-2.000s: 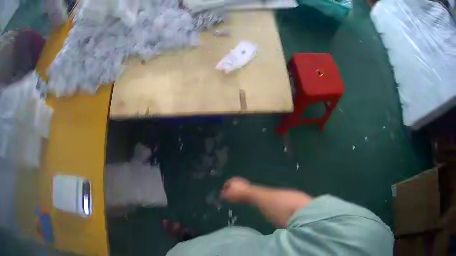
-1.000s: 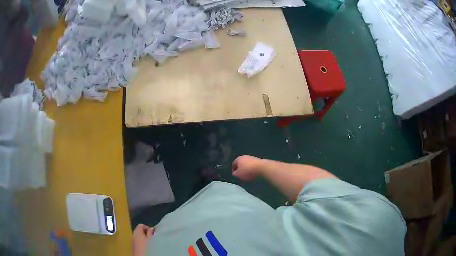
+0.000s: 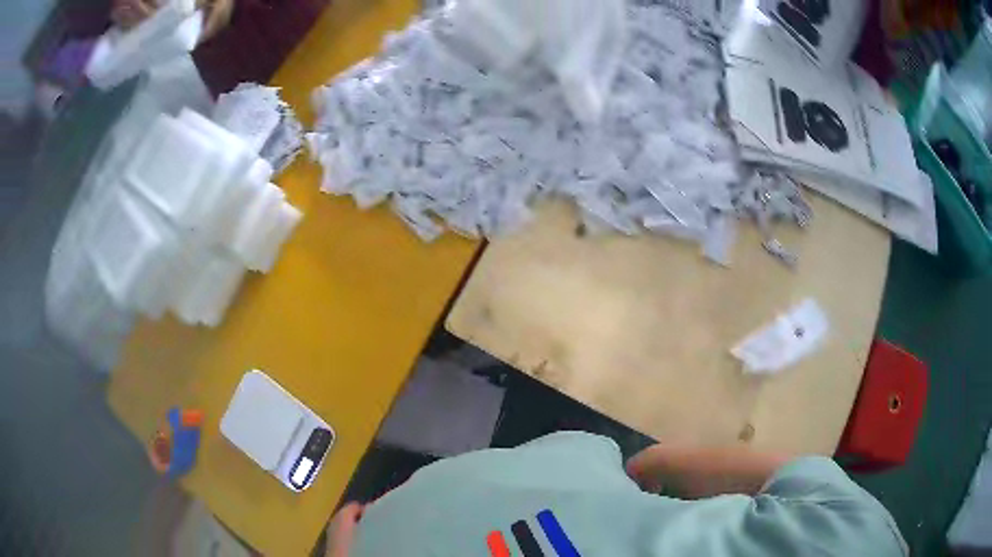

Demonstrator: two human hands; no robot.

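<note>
My left hand point(image 3: 346, 524) shows only in small part at the bottom edge, beside the yellow table point(image 3: 375, 294). My right hand point(image 3: 649, 466) is bent in at my shirt and mostly hidden by it. I cannot tell whether either hand is open or shut. A white digital scale point(image 3: 267, 422) with a lit display lies bare on the yellow table. A large heap of small white packets point(image 3: 522, 141) spans the yellow and wooden tables. A single white packet point(image 3: 781, 337) lies on the wooden table point(image 3: 642, 316).
White foam trays point(image 3: 180, 207) are stacked at the yellow table's left edge. A blue and orange item point(image 3: 183, 441) lies near the scale. Printed box blanks point(image 3: 810, 120) lie at the back right, near a green basket point(image 3: 952, 163). A red stool point(image 3: 892, 403) stands right. Parts of people show at the top.
The view has turned left, so the tables, scale and heap appear further right, and the blanks and basket show more. My right hand is now mostly hidden at my shirt.
</note>
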